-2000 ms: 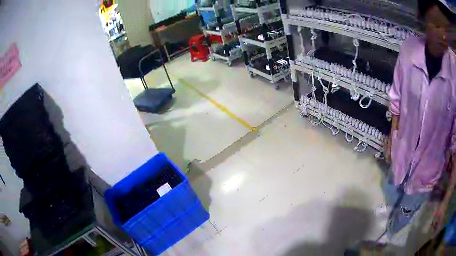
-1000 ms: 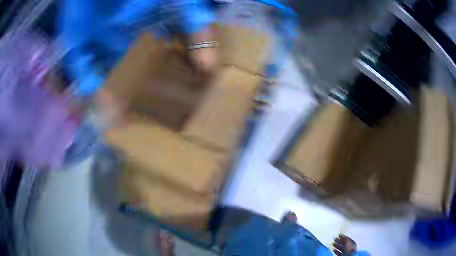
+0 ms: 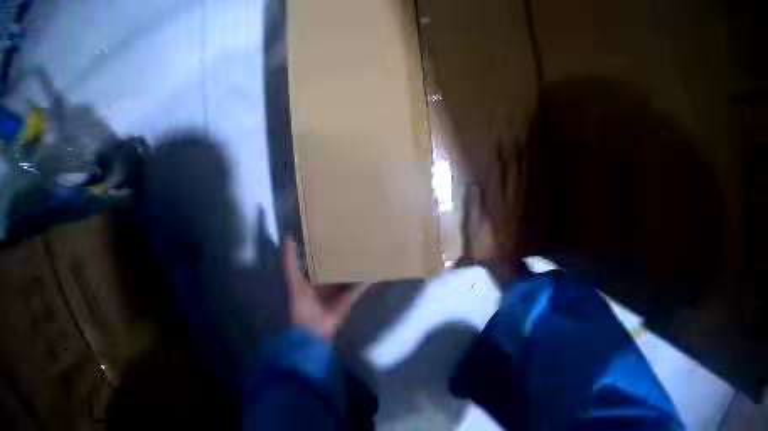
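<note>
A brown corrugated carton fills the upper middle, with a pale tan panel and a shiny taped strip along its right side. My left hand holds its near left corner, with the thumb up along the side and the fingers by the near edge. My right hand is dim and blurred, lying against the brown cardboard right of the shiny strip. Its fingertips are hard to make out. Both my sleeves are blue.
More brown cardboard lies in dark shadow at right and at lower left. A blurred grey, blue and yellow cluster is at the left. Pale floor shows at upper left and bottom, with dark shadows.
The view has swung down to a close carton. The open cartons and people seen earlier are out of view. Both my hands are now at the cardboard.
</note>
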